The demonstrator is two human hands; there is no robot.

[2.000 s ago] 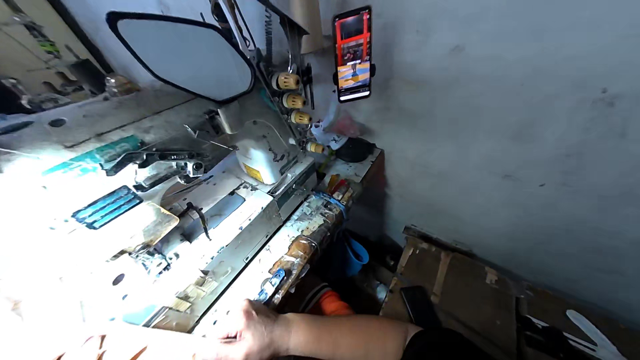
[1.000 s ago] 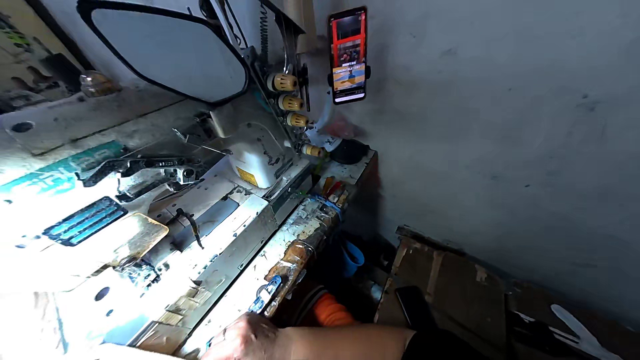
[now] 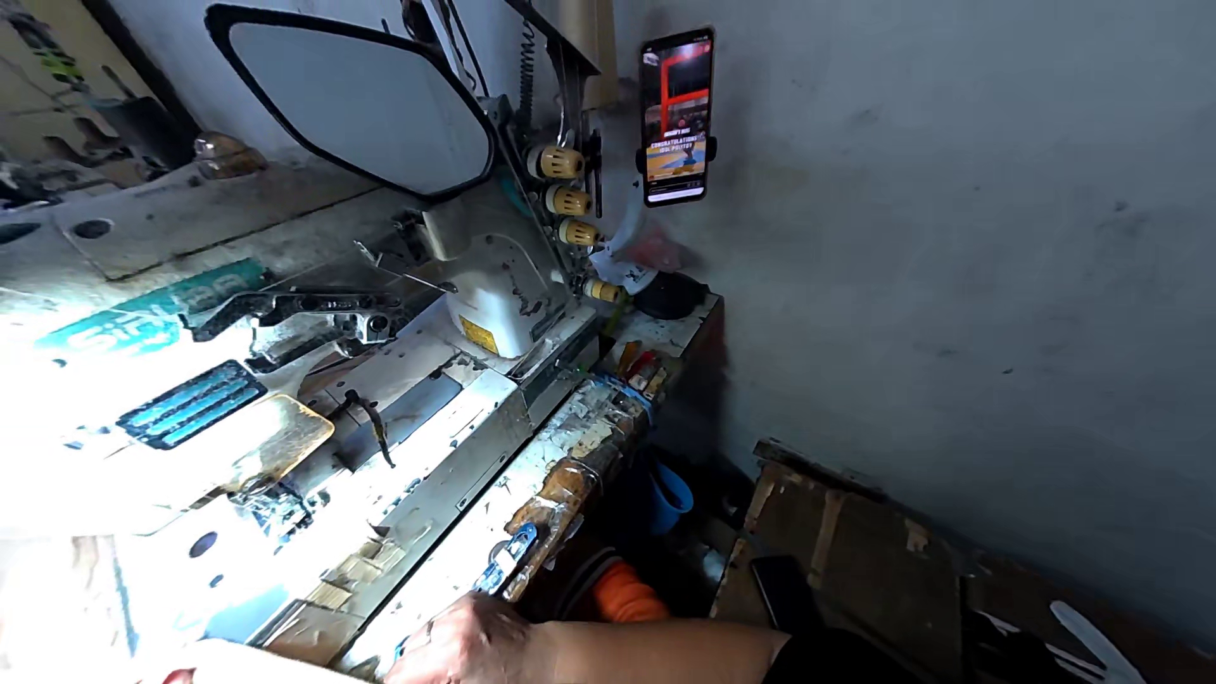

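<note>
My right hand [image 3: 461, 641] rests at the near edge of the worn work table, low in the view; its fingers run past the bottom edge, so whether it grips anything cannot be told. Pale material [image 3: 256, 663] lies just left of it. Only a small bit of what may be my left hand shows at the bottom left, too little to tell. Just beyond the right hand lies a small blue tool [image 3: 508, 560]. An industrial sewing machine [image 3: 499, 299] stands further back, with a blue ribbed plate [image 3: 192, 404] on its left side, under a strong light.
A mirror [image 3: 366, 104] hangs over the machine beside yellow tension knobs [image 3: 568, 201]. A lit phone [image 3: 676, 119] is mounted at the wall. At the right, a dark phone [image 3: 786, 591] lies on a wooden surface [image 3: 888, 560]. A blue container [image 3: 670, 496] stands below the table.
My right hand and forearm now sit lower in the view than two seconds ago, with less of the hand visible.
</note>
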